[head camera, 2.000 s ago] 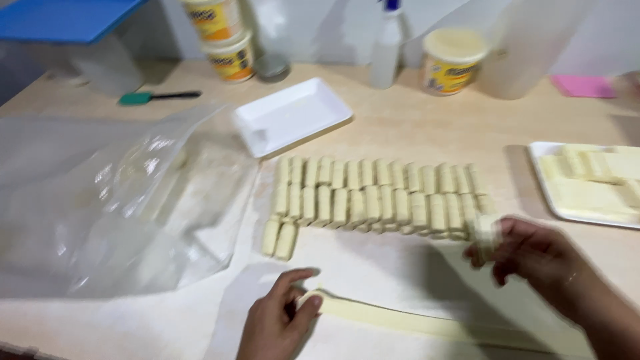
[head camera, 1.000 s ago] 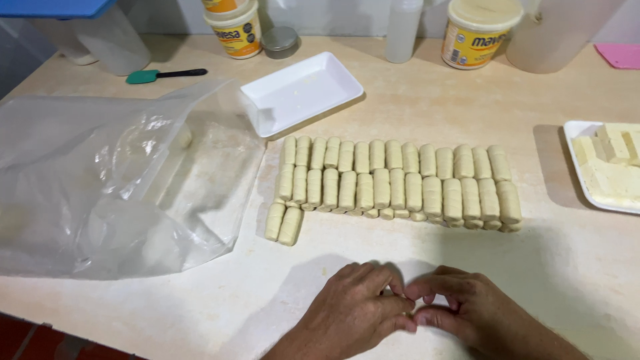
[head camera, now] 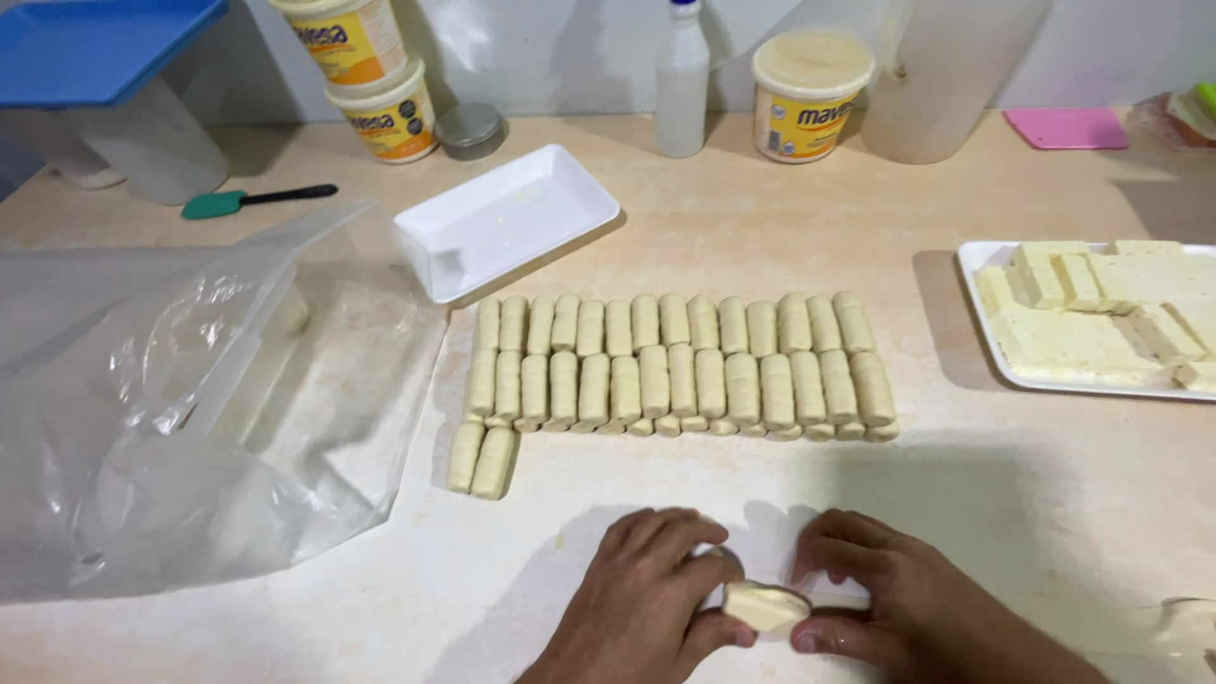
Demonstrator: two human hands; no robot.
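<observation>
Between my left hand (head camera: 655, 594) and my right hand (head camera: 883, 598), near the bottom of the head view, is a short piece of pale dough (head camera: 766, 608). The left thumb and fingers grip its left end; the right thumb and fingertips touch its right end. Whether cheese lies inside it cannot be seen. Beyond the hands, many dough-wrapped rolls (head camera: 682, 380) lie side by side in stacked rows, with two more rolls (head camera: 478, 461) at the front left corner. White cheese pieces (head camera: 1083, 328) rest on a foam tray (head camera: 997, 366) at the right.
An empty white foam tray (head camera: 508, 223) sits behind the rolls. A clear plastic bag (head camera: 190, 418) covers the left side. Along the back stand margarine tubs (head camera: 809, 100), a spray bottle (head camera: 682, 85) and a plastic pitcher (head camera: 936, 76). A green spatula (head camera: 214, 204) lies at the back left.
Two seconds ago my right hand was beside the right end of the rows and a dough strip lay by my left hand. Both hands have since come together around a short piece.
</observation>
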